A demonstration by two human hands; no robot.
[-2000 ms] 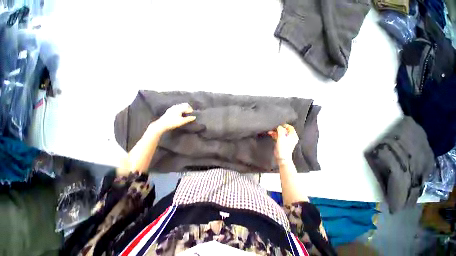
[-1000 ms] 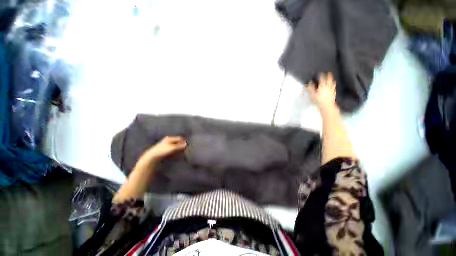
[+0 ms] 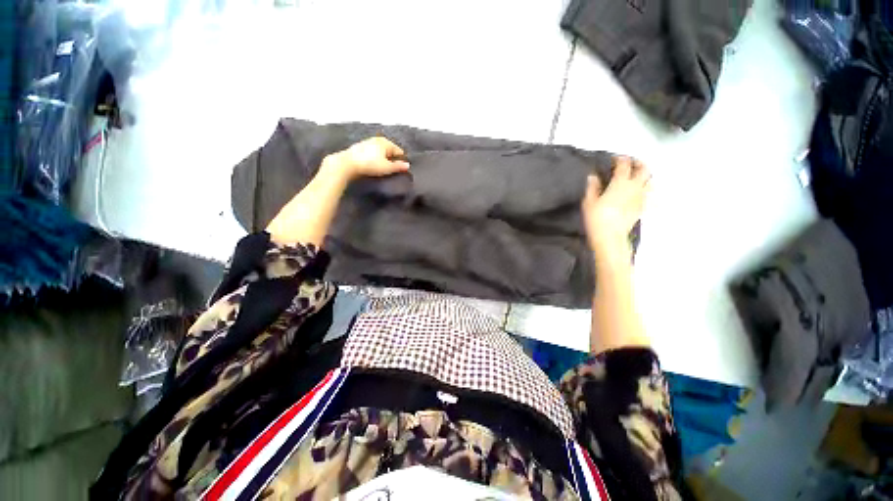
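Observation:
A grey-brown garment [image 3: 470, 220] lies folded into a long flat shape across the near part of the white table. My left hand [image 3: 367, 161] rests on its left part, fingers bent against the cloth; whether it pinches cloth is hard to tell. My right hand [image 3: 615, 201] lies on its right end with the fingers spread at the far corner. Another grey-brown garment, which looks like shorts [image 3: 666, 59], lies at the far right of the table, cut off by the top edge.
The white table [image 3: 411, 68] has a seam line. Plastic-wrapped garments [image 3: 59, 108] are heaped at the left. A folded grey garment [image 3: 808, 308] and dark garments [image 3: 857, 147] lie at the right. Teal cloth [image 3: 44, 245] and olive cloth [image 3: 64, 382] are at the lower left.
My right hand has come back from the far-right garment to the right end of the folded one. My left hand stays on the left part of the cloth. The view has also shifted.

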